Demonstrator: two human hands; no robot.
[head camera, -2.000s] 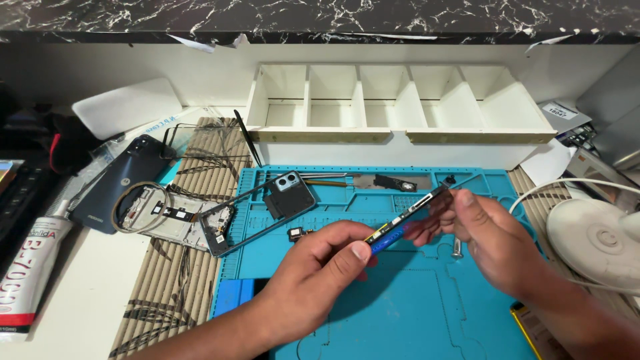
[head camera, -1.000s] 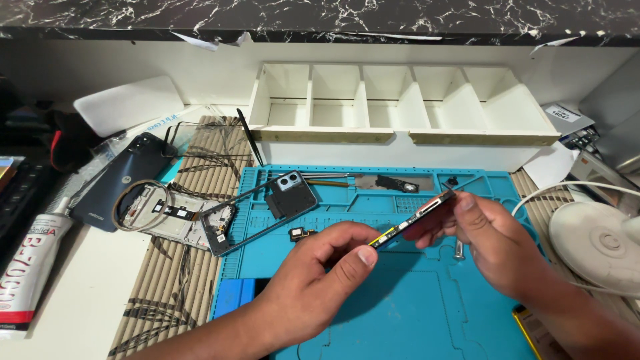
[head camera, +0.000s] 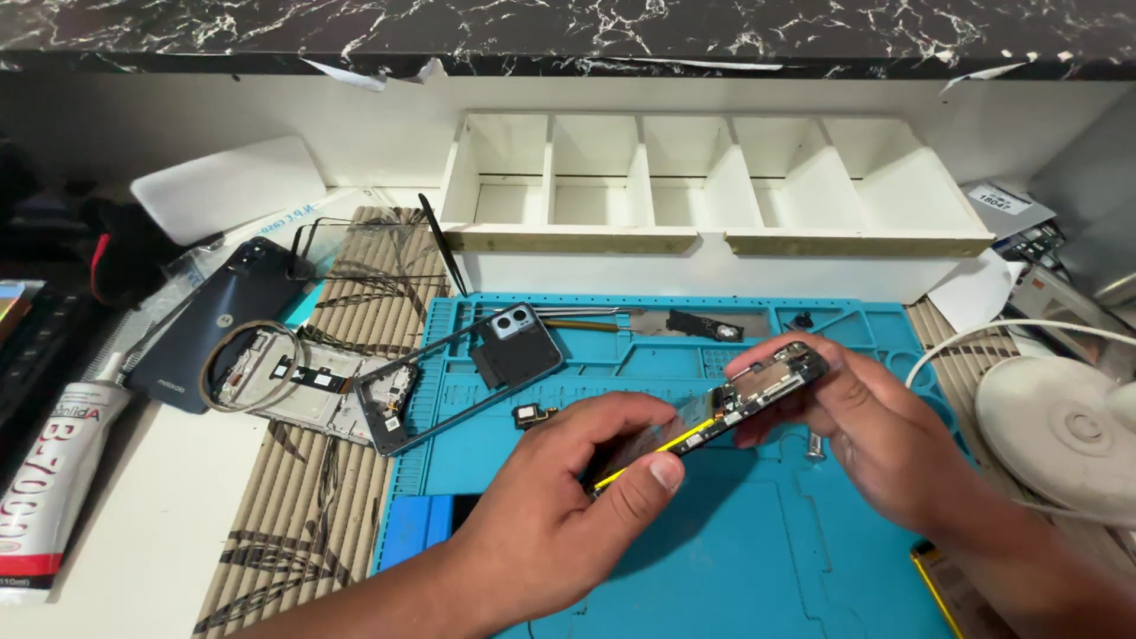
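An opened smartphone (head camera: 754, 390), its inner parts and a yellow-edged battery showing, is held tilted above the blue silicone repair mat (head camera: 710, 550). My left hand (head camera: 577, 488) grips its lower left end, thumb along the near edge. The fingers of my right hand (head camera: 852, 399) are around the upper right end. Behind my left hand lie a small black phone part (head camera: 532, 415) and a phone frame (head camera: 461, 422) with a camera cover (head camera: 519, 342). A metal screw-like piece (head camera: 814, 445) is beside my right hand. The phone's underside is mostly hidden.
To the left are a Motorola phone (head camera: 226, 324), a stripped phone housing (head camera: 311, 382), a ring (head camera: 213, 368) and a glue tube (head camera: 62, 479). Tweezers (head camera: 442, 244) lean against a white compartment box (head camera: 568, 241) at the back. A round white device (head camera: 1056, 435) with a cable stands right.
The phone has been turned between my hands, so its inner side with the battery and board now shows more. Both hands remain around its ends.
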